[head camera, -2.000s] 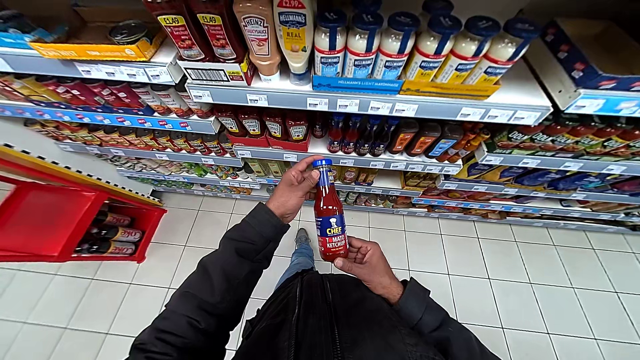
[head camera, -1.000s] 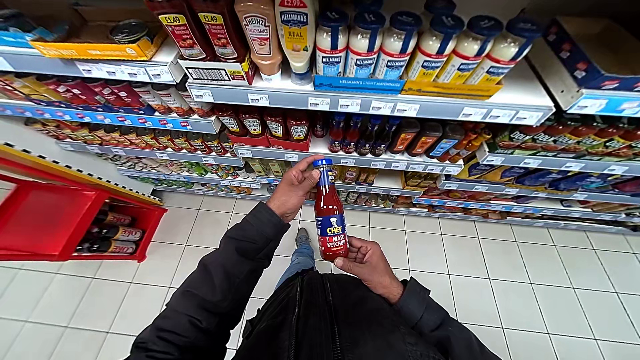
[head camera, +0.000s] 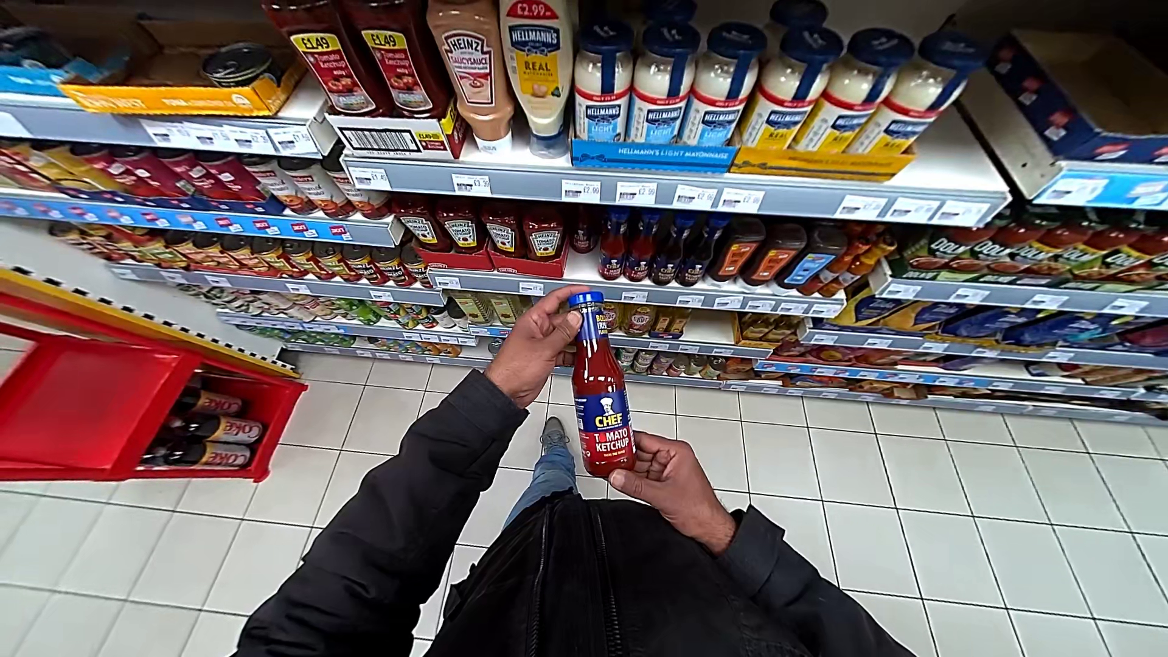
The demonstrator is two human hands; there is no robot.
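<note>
A glass bottle of tomato ketchup (head camera: 602, 392) with a blue cap and a blue and red label is held upright before me, its label facing the camera. My left hand (head camera: 538, 342) grips its neck just below the cap, the thumb in front. At the base, my right hand (head camera: 671, 479) holds the bottle's lower end between thumb and fingers. Behind the cap, similar small blue-capped bottles (head camera: 671, 246) stand on a middle shelf, beside upside-down ketchup bottles (head camera: 502, 228) in red trays.
Mayonnaise jars (head camera: 716, 91) and squeeze bottles (head camera: 534, 68) stand on the upper shelf (head camera: 639, 187). A red display stand (head camera: 146, 401) with cola bottles (head camera: 214, 429) is at the left. Pale floor tiles (head camera: 867, 511) extend below the shelves, and my shoe (head camera: 554, 436) shows under the bottle.
</note>
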